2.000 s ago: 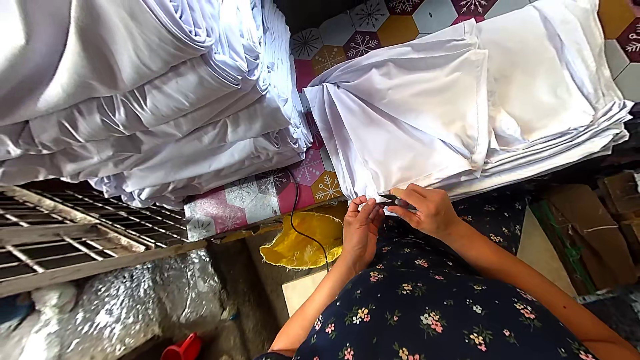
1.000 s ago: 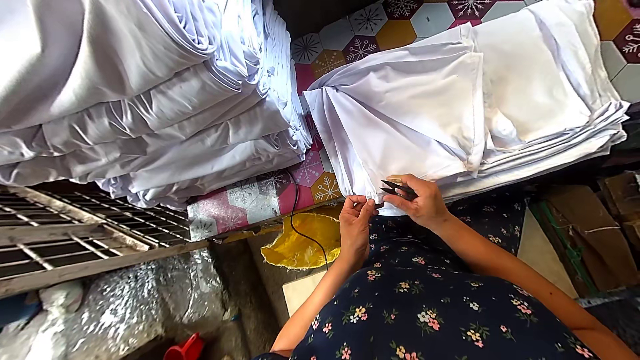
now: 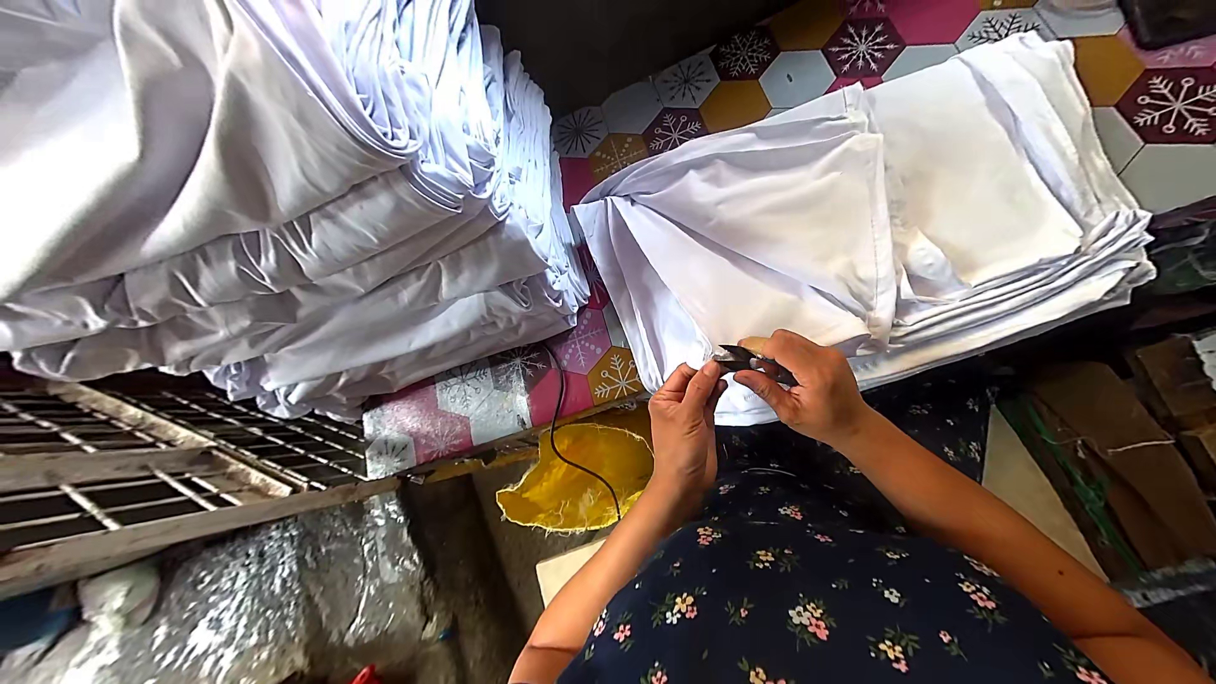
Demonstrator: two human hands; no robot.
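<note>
A stack of folded white cloth [image 3: 969,180] lies on the patterned table cover, its top piece spread toward me. At the near edge of that piece, my left hand [image 3: 686,418] pinches the white fabric [image 3: 655,332] between thumb and fingertips. My right hand [image 3: 803,385] holds small dark thread snips [image 3: 750,364], their blades pointing left, just beside the left fingertips and over the cloth's edge. Whether a thread lies between the blades is too small to tell.
A tall pile of folded white cloth [image 3: 266,218] stands at the left, above a metal grille [image 3: 104,475]. A black cord [image 3: 560,408] hangs over the table edge past a yellow woven sack piece [image 3: 579,480]. Cardboard [image 3: 1092,427] sits at the lower right.
The snips, more raised and splayed a second ago, now lie lower against the left fingertips. The cloth stack and the pile have stayed in place.
</note>
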